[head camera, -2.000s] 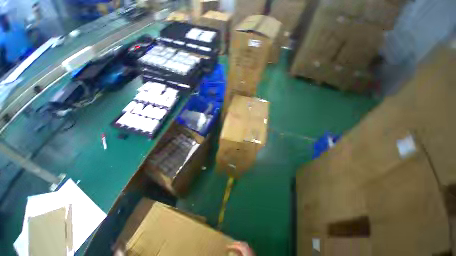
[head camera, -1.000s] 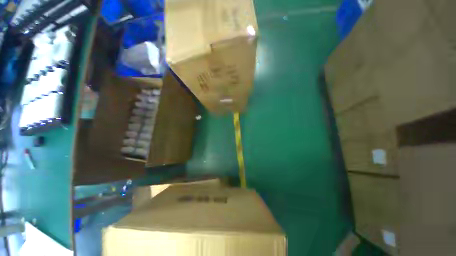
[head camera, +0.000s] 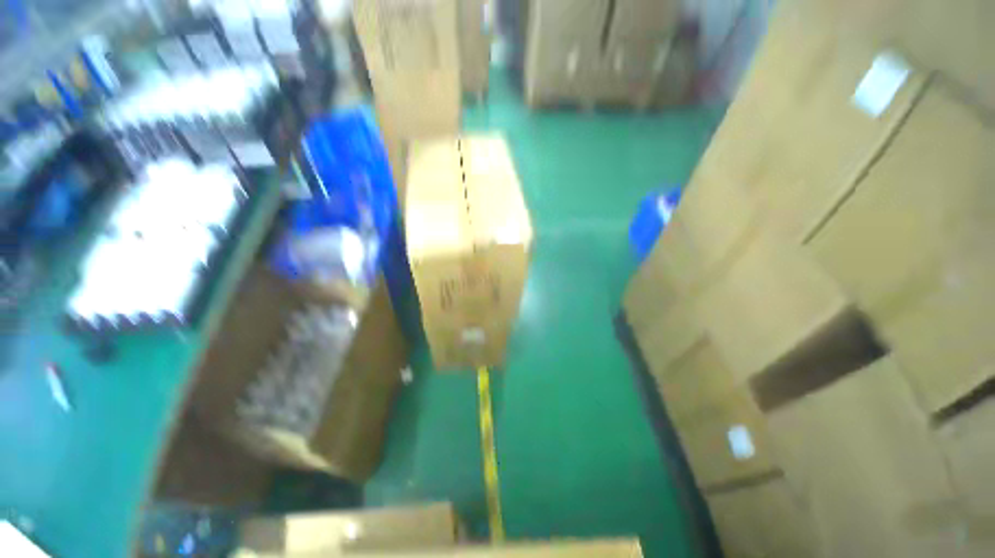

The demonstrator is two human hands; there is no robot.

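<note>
A brown carton [head camera: 436, 549] lies at the bottom edge, nearest me, mostly cut off by the frame. Behind it another carton [head camera: 371, 528] shows its top. No hand of mine is visible; both are out of the picture or hidden. An open carton [head camera: 376, 376] stands beside the bench, with blurred rows of packed units [head camera: 300, 365] inside. A closed large shipping carton [head camera: 469, 251] with printed marks stands upright on the floor ahead.
The green bench [head camera: 109, 436] at left holds white units in trays [head camera: 164, 245] and a small red and white item [head camera: 57, 387]. Blue crates [head camera: 355, 164] stand beside it. Stacked cartons [head camera: 786, 327] line the right. A yellow line [head camera: 490, 452] crosses the green floor. More cartons [head camera: 600, 55] stand behind.
The view has tilted up and swung left since one second ago. The near carton sits lower and is more cut off. The hand at its edge two seconds ago no longer shows.
</note>
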